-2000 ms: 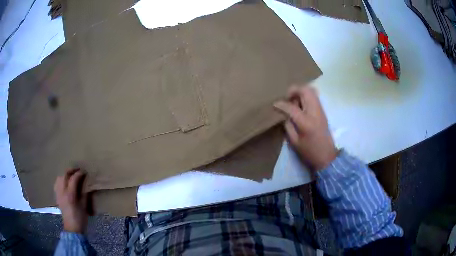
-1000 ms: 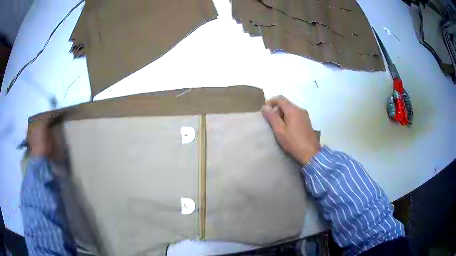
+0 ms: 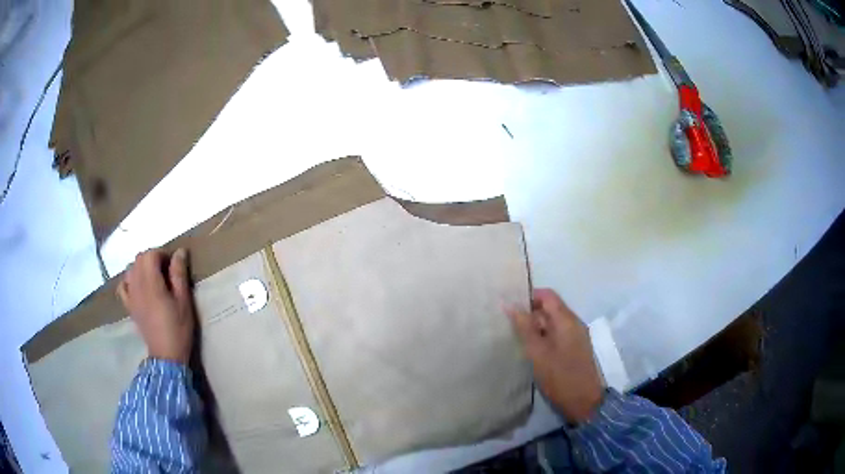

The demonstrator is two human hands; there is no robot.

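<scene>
A front panel point(image 3: 408, 315) lies pale side up on the table, slanting up to the right. A brown facing point(image 3: 278, 205) runs along its far edge and a tan seam point(image 3: 306, 355) crosses it. Two white paper number labels point(image 3: 253, 295) sit left of the seam. My left hand point(image 3: 159, 301) rests on the facing at the left, fingers bent; whether it grips the cloth cannot be told. My right hand point(image 3: 558, 347) pinches the panel's right edge between thumb and fingers.
Tailor's shears with red handles point(image 3: 699, 139) lie at the upper right. Stacked cut panels point(image 3: 519, 46) lie at the far side, and another brown piece point(image 3: 157, 102) at the upper left. A white tape piece point(image 3: 608, 352) is near the table edge, right of my right hand.
The panel has gone from brown side up to pale side up, then turned so its right part shows a curved cut-out. My left hand has shifted right along the facing; my right hand has moved down the right edge.
</scene>
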